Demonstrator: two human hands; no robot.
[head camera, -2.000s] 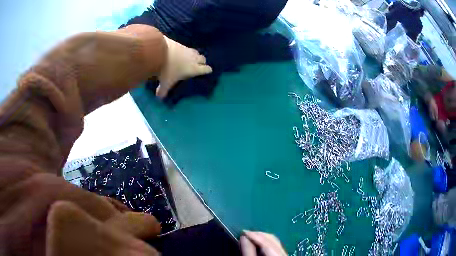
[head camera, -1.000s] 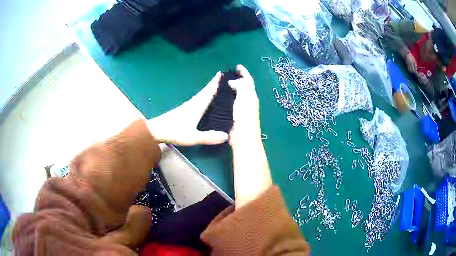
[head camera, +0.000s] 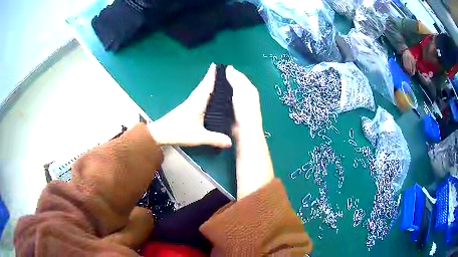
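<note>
A black ribbed rubber sheet (head camera: 218, 108) stands between my two hands over the green bench top (head camera: 165, 65). My left hand (head camera: 188, 118) holds it from the left, with the thumb along its near end and the fingers at its far end. My right hand (head camera: 245, 103) presses against its right side. Oval silver wire links (head camera: 311, 98) lie in a loose pile to the right of my hands, and more lie nearer me.
Black stacked rubber mouldings (head camera: 196, 25) lie at the far end. Clear plastic bags (head camera: 356, 90) with links lie at the right. A white basket (head camera: 63, 168) with black parts is at lower left, partly behind my sleeve. Blue bins (head camera: 414, 206) and another person (head camera: 427, 57) are at the right.
My left hand has left the stacked mouldings at the far end. Both hands have come together around the ribbed sheet. Over the last second the sheet has become more upright and narrower between them.
</note>
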